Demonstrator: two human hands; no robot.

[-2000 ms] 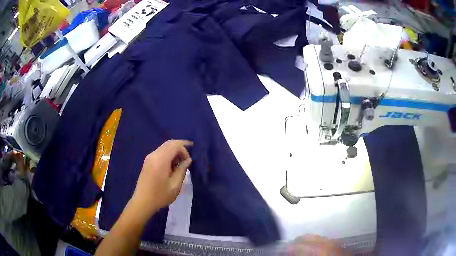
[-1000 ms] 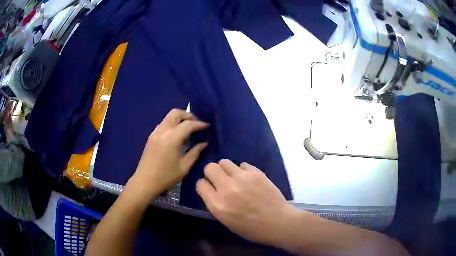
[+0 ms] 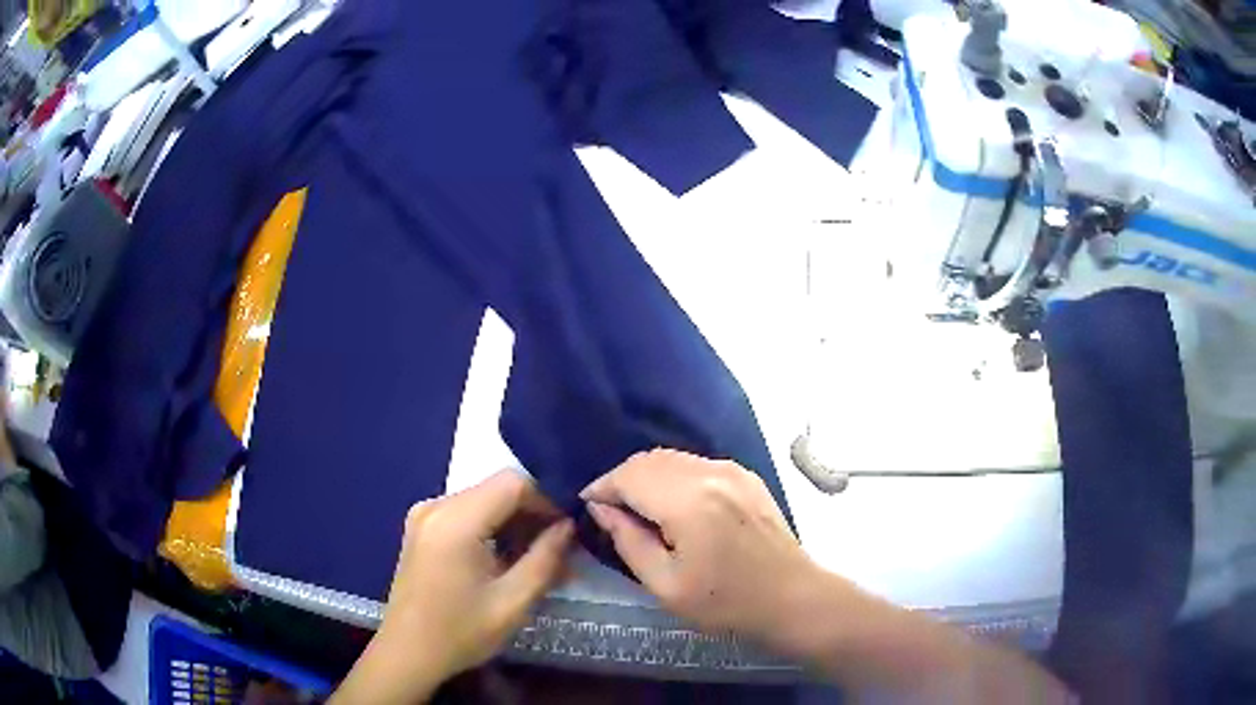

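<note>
A navy garment panel (image 3: 592, 317) lies on the white table, its lower end at the front edge. My left hand (image 3: 482, 572) pinches the lower edge of this panel between thumb and fingers. My right hand (image 3: 696, 537) pinches the same edge just to the right, the fingertips of both hands nearly touching. The cloth between the fingertips is bunched, and its exact fold is hidden by the fingers. Another navy panel (image 3: 365, 372) lies flat to the left, with a white gap between them.
The sewing machine (image 3: 1088, 179) stands at the right, a navy strip (image 3: 1123, 468) beneath its arm. A ruler strip (image 3: 661, 643) runs along the front edge. An orange-yellow strip (image 3: 248, 372) lies between cloths at left. A blue basket (image 3: 207, 668) is at the lower left.
My right hand has come in from the front edge, and both hands now pinch the panel's lower edge together. That edge is lifted and gathered, and the white gap beside it is wider.
</note>
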